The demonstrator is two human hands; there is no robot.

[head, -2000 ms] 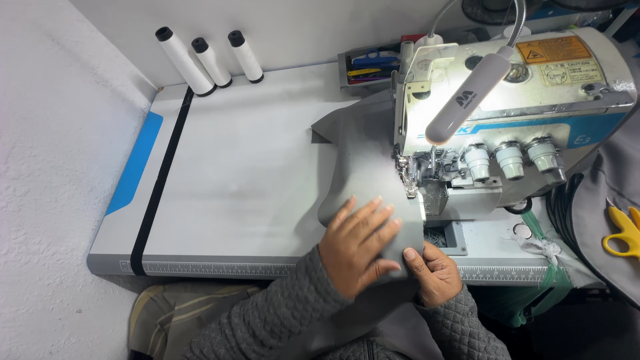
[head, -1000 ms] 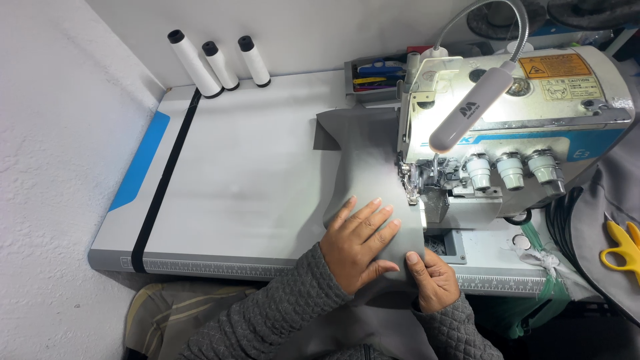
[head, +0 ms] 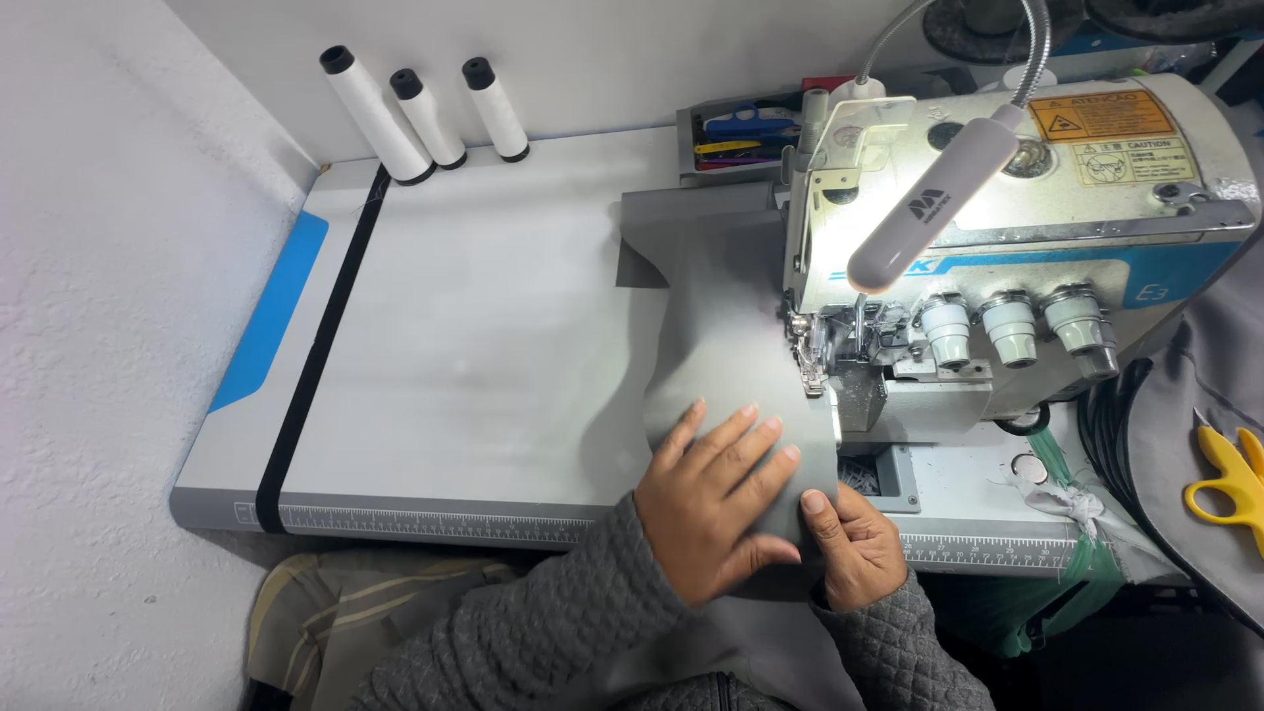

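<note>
A piece of grey fabric (head: 736, 346) lies on the white sewing table (head: 474, 326), its right edge along the presser foot (head: 812, 380) of an overlock sewing machine (head: 997, 227). My left hand (head: 721, 494) rests flat on the fabric with its fingers spread. At the fabric's near right edge, my right hand (head: 857, 543) pinches the cloth, thumb on top. Fabric hangs over the table's front edge below both hands. A lamp (head: 933, 202) on a flexible neck lights the foot area. The needle itself cannot be made out.
Thread cones (head: 375, 114) stand at the back left. Behind the fabric is a tool tray (head: 736, 148). A black elastic band (head: 326, 346) crosses the table's left part. Yellow-handled scissors (head: 1224, 474) lie on grey cloth at the right. Green cloth strips (head: 1086, 583) hang at the front edge.
The grey fabric has moved away from me past the presser foot, and its far end now lies nearer the tool tray. Both hands keep their hold and stay in about the same place.
</note>
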